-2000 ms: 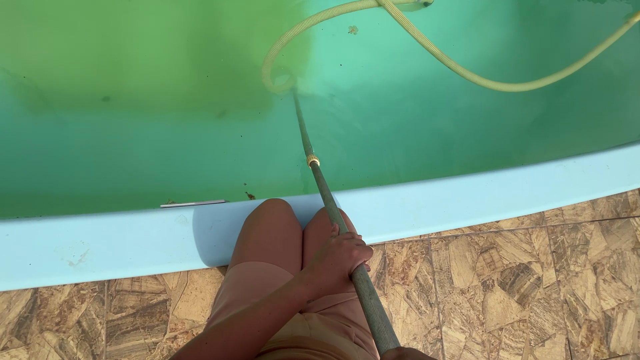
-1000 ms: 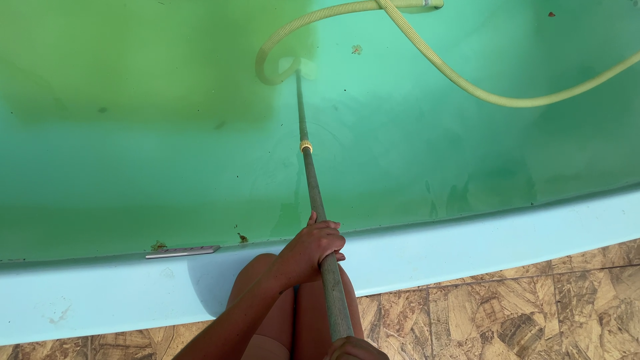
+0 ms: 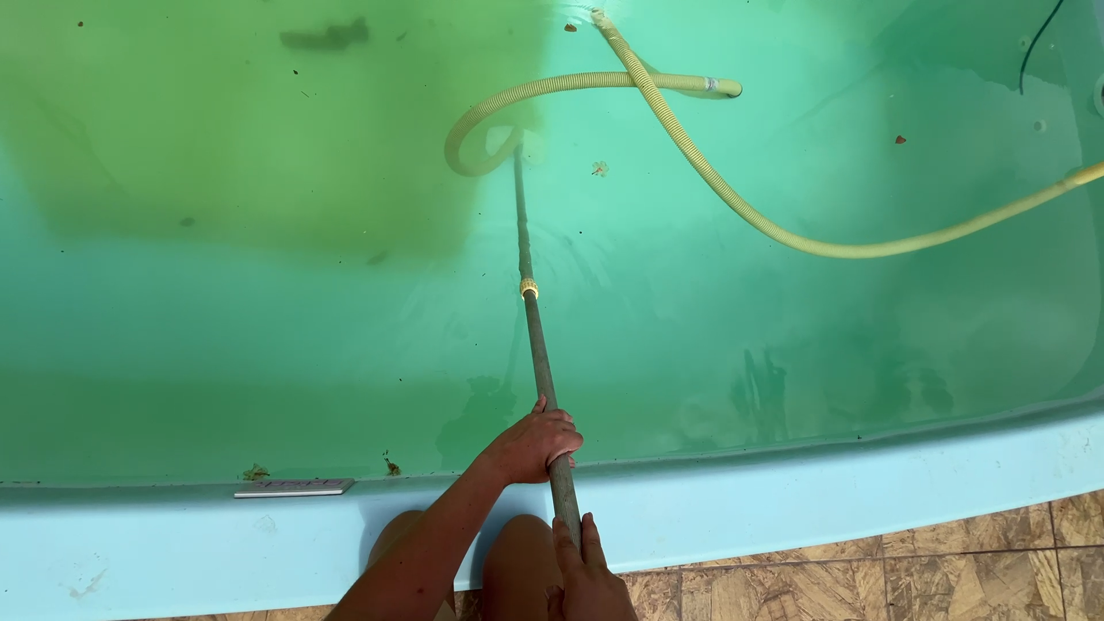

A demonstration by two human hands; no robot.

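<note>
My left hand point(image 3: 536, 444) is wrapped around a grey telescopic pole point(image 3: 540, 354) above the pool's near edge. Lower down, my right hand point(image 3: 586, 569) lies against the pole's near end, two fingers extended along it; how far its other fingers wrap is hidden. A yellow locking collar point(image 3: 529, 288) joins the pole's sections. The far section runs under the green water to a pale, blurred pool vacuum head point(image 3: 515, 145). A ribbed yellow hose point(image 3: 552, 84) curls around that end, and another hose stretch crosses it and runs right.
The pool's light blue rim point(image 3: 776, 492) lies before my knees, with brown patterned tiles point(image 3: 966, 586) on the near side. A flat white-edged plate point(image 3: 293, 488) sits at the rim. Leaves and a flower point(image 3: 600, 169) are in the water.
The pole and its submerged end have moved farther out from the rim. My left hand has gone from over my thighs to beyond the rim's inner edge, and my right hand shows more.
</note>
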